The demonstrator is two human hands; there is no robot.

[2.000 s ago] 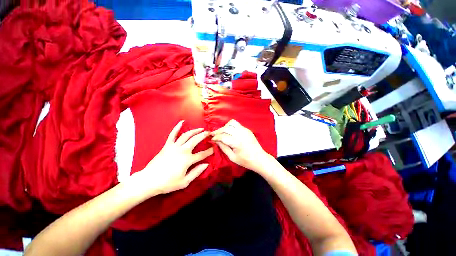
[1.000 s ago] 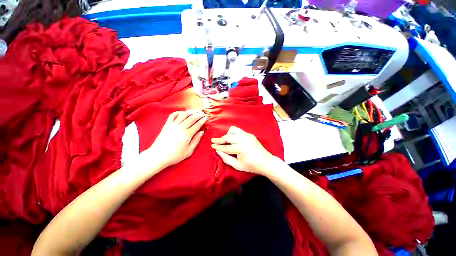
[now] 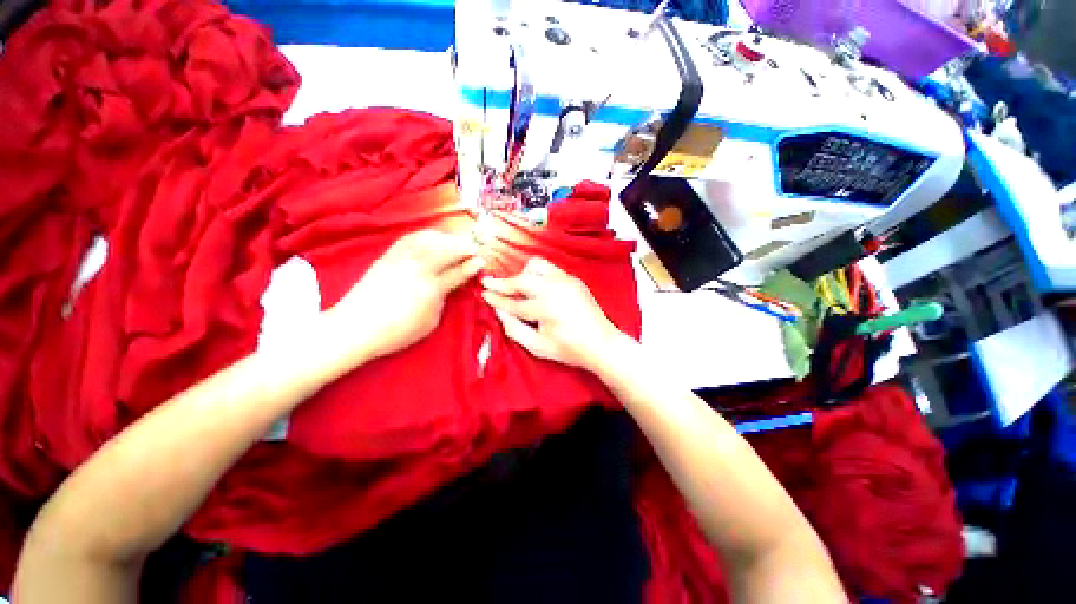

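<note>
Red garment fabric (image 3: 378, 413) lies under the head of the white sewing machine (image 3: 732, 142) and hangs over the lap. The presser foot and needle area (image 3: 507, 195) is lit by a warm glow. My left hand (image 3: 413, 283) lies on the fabric just in front of the needle, fingers close together. My right hand (image 3: 543, 307) is beside it to the right, thumb and fingertips pinching the fabric near the seam. A small white spot shows on the cloth below the hands. The needle tip is hard to make out.
A large red fabric heap (image 3: 142, 94) is at left. A dark phone-like plate (image 3: 682, 234) leans on the machine. A green-handled tool (image 3: 900, 319) and green cloth (image 3: 793, 309) lie at right. Another red heap (image 3: 885, 484) is lower right, and a purple container (image 3: 867, 30) behind.
Over the two seconds, my left hand has moved forward toward the needle, and my right hand has moved slightly forward. The fabric between them and the lap has shifted and bunched.
</note>
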